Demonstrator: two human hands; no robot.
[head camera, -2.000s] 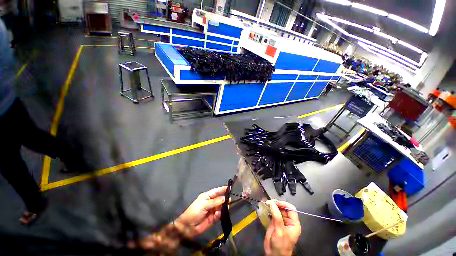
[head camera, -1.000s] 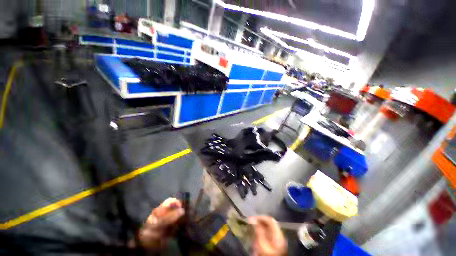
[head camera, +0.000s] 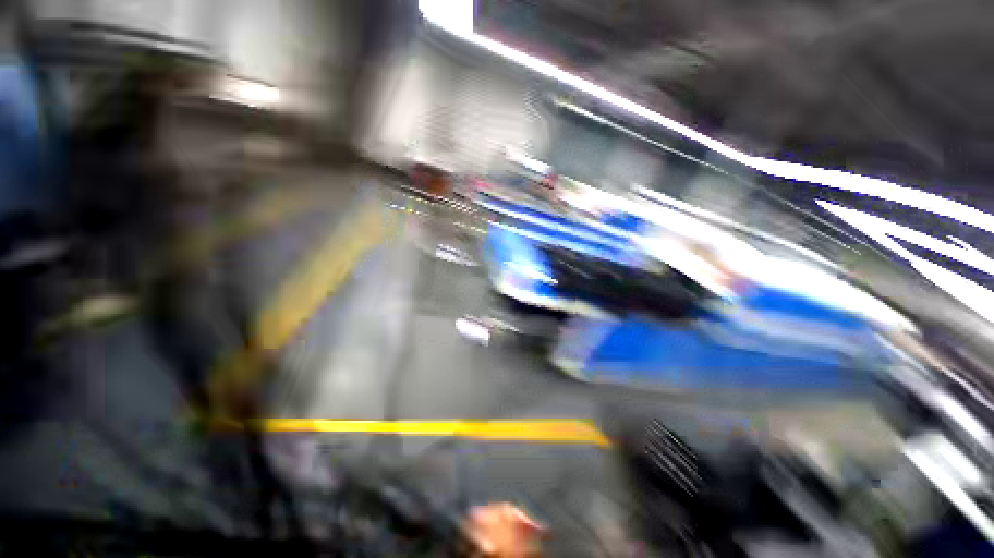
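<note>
The view is strongly blurred. One hand, by its place most likely my left hand (head camera: 507, 531), shows small and cut off at the bottom edge. Its fingers and anything in it cannot be made out. My right hand is not in view. A dark blurred heap (head camera: 708, 463), which looks like the black strap pile, lies at the lower right. No applicator or paint jar can be made out.
The long blue-and-white machine (head camera: 741, 354) stands ahead and right, with a dark heap (head camera: 632, 286) on its bed. A yellow floor line (head camera: 436, 428) crosses in front. Dark blurred shapes, perhaps a person, fill the left side.
The view has swung left, so the machine and dark heap sit further right. The jar, bowl and yellow block have left the picture. Only one hand still shows, lower than before.
</note>
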